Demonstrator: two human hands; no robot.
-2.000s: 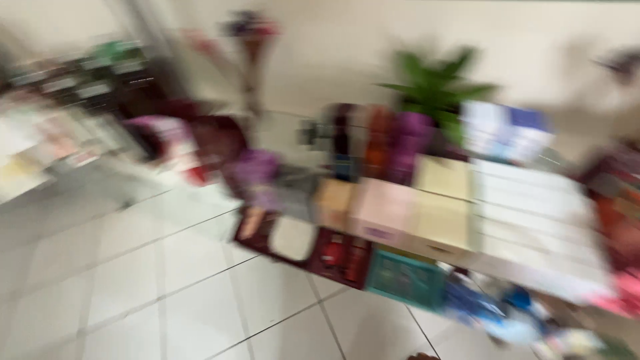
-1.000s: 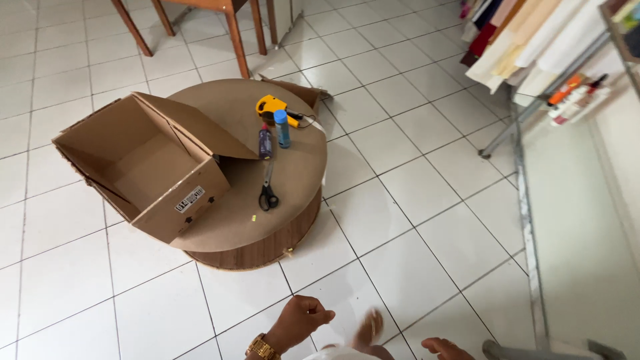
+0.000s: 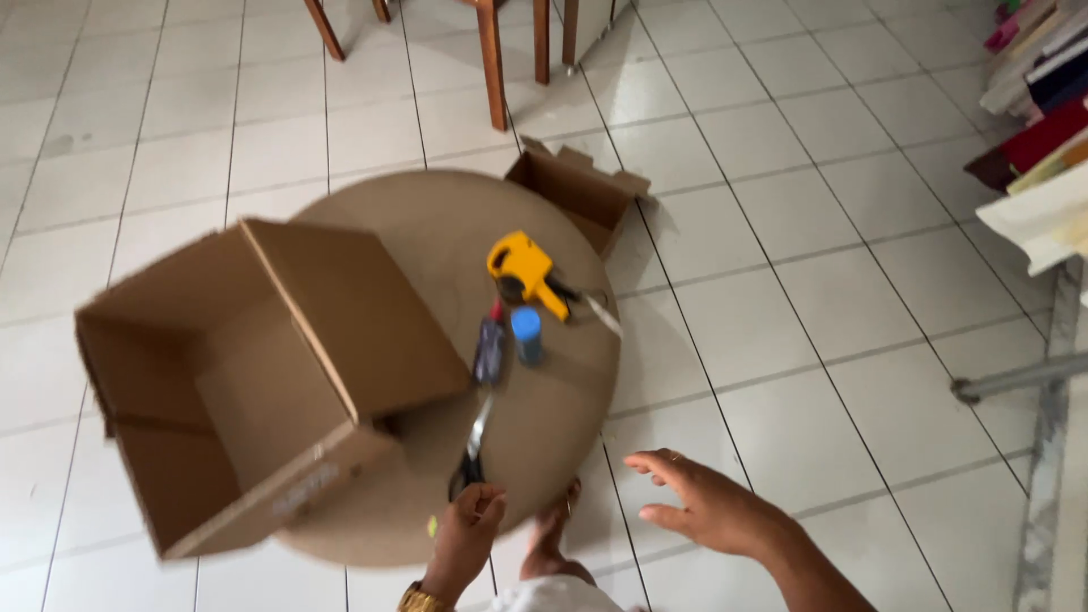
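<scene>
My left hand (image 3: 470,520), with a gold watch at the wrist, is at the near edge of a round brown table (image 3: 561,408). Its fingers are curled beside the black handles of scissors (image 3: 473,450); whether they touch is unclear. My right hand (image 3: 693,501) hovers over the floor right of the table, fingers apart and holding nothing. An open cardboard box (image 3: 331,323) lies on the table's left side. Between it and the right edge are a dark tube-like item with a red tip (image 3: 490,344), a blue-capped container (image 3: 527,334) and a yellow hand-held tool (image 3: 529,274) with a white strip.
A smaller open cardboard box (image 3: 586,191) is behind the table at its right. Wooden furniture legs (image 3: 493,68) stand on the tiled floor farther back. Hanging fabrics (image 3: 1041,144) and a metal rack foot (image 3: 1011,382) are at the right. A bare foot (image 3: 552,527) shows near the table.
Since one second ago, my left hand has moved forward to the table's edge by the scissors, and my right hand has come farther into view. The view has swung here from shelves of goods.
</scene>
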